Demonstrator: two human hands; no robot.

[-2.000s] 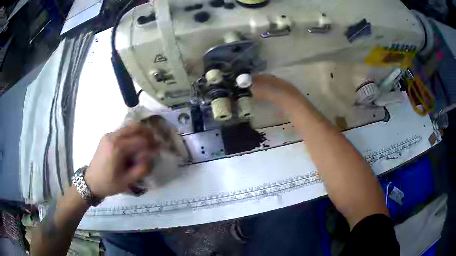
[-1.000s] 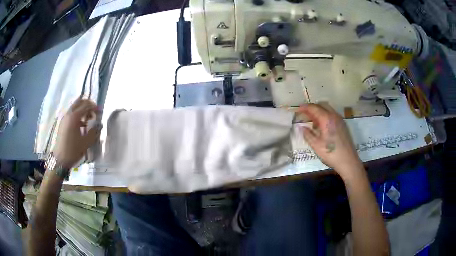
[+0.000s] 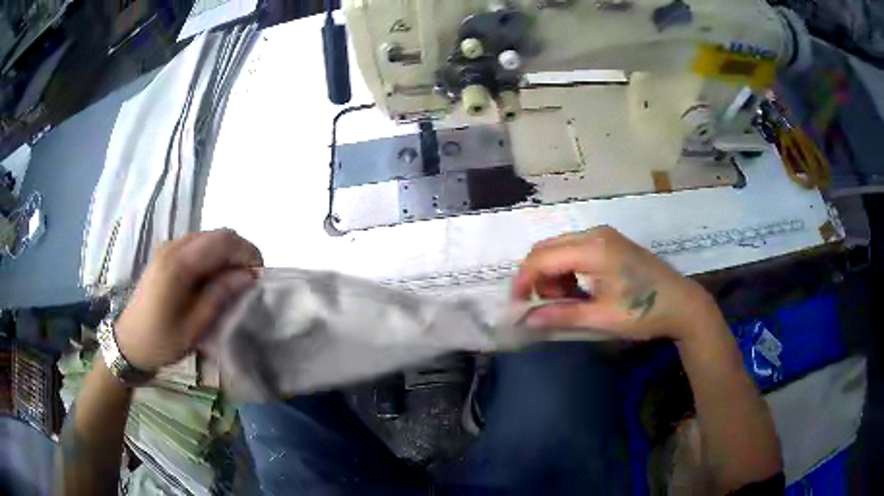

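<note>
A light grey-beige fabric piece (image 3: 359, 329) is stretched between my two hands at the table's front edge, partly hanging over it. It is creased and somewhat blurred. My left hand (image 3: 199, 295), with a metal watch at the wrist, grips its left end. My right hand (image 3: 601, 291) pinches its right end between thumb and fingers. The cream sewing machine head (image 3: 407, 58) stands behind. The silver needle plate (image 3: 431, 194) with a dark patch at its right is uncovered, and no cloth lies under the needle area.
A stack of pale cut pieces (image 3: 160, 165) lies at the table's left. A black cylinder (image 3: 335, 60) hangs left of the machine head. Yellow-orange loops (image 3: 805, 155) are at the machine's right end. A blue bin (image 3: 814, 339) with pale cloth is below right. Greenish cloth bundles (image 3: 179, 417) lie below left.
The fabric has moved from flat on the table before the machine down to the front edge and is now bunched narrower. My left hand has moved right and closed on its end; my right hand has lowered.
</note>
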